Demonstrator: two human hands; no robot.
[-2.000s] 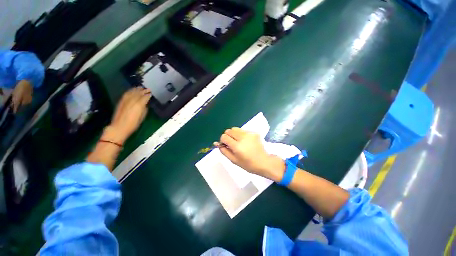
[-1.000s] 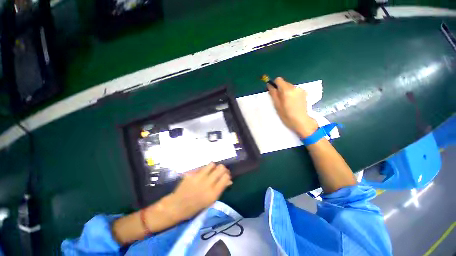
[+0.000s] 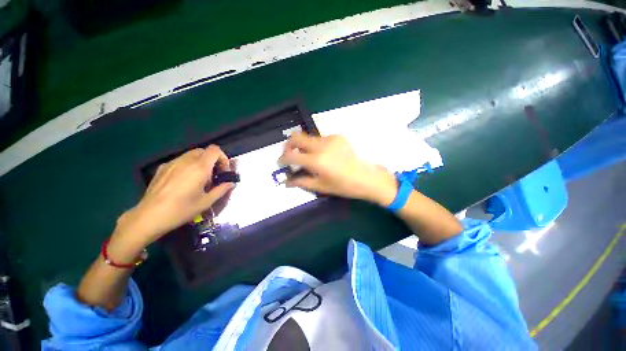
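The black foam tray [image 3: 257, 131] lies in front of me with the open tablet unit in it. The tablet's silver-white battery [image 3: 257, 199] is bright with glare. My left hand [image 3: 180, 185] is over the tablet's left part, its fingertips at a small black piece [image 3: 226, 177]; whether it grips it I cannot tell. My right hand [image 3: 336, 166] is blurred over the tablet's right part, its fingertips beside a small dark-edged piece [image 3: 281, 175]. No tweezers can be made out in it. A yellow spot [image 3: 199, 218] shows on the circuit board [image 3: 208, 236] at the lower left.
White release paper [image 3: 384, 116] lies right of the tray, partly under my right hand and wrist. A worn white rail [image 3: 206, 64] runs behind. A dark slim object [image 3: 585, 36] lies at the far right of the green bench. A blue stool [image 3: 535, 197] stands at the right.
My left hand has moved from the tray's near edge up over the tablet's left part. My right hand has moved left from the paper to the tablet. The tweezers no longer show.
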